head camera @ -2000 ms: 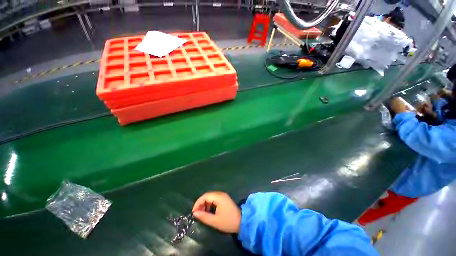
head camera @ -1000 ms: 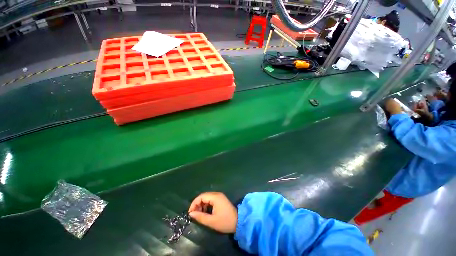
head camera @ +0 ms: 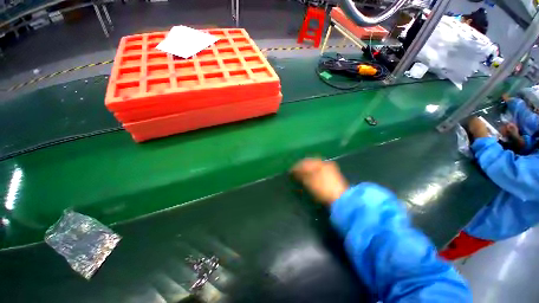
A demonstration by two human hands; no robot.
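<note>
A loose pile of tiny dark and silvery pieces (head camera: 204,271) lies on the dark green bench near the bottom edge. A clear plastic bag with silvery-grey contents (head camera: 83,242) lies flat to the left of the pile. My right hand (head camera: 321,179) is blurred, above the line between bench and belt, up and to the right of the pile. Its fingers are together, and I cannot tell if they hold anything. My left hand is not in view.
Stacked orange-red foam trays (head camera: 195,89) stand on the green belt (head camera: 236,154), with white paper (head camera: 187,41) on top. A small dark object (head camera: 370,121) lies on the belt. A person in blue (head camera: 502,171) works at the right beside a metal post.
My right hand has left the pile and moved up and to the right, towards the belt. The slim silvery double line seen earlier is no longer visible; my arm covers that area.
</note>
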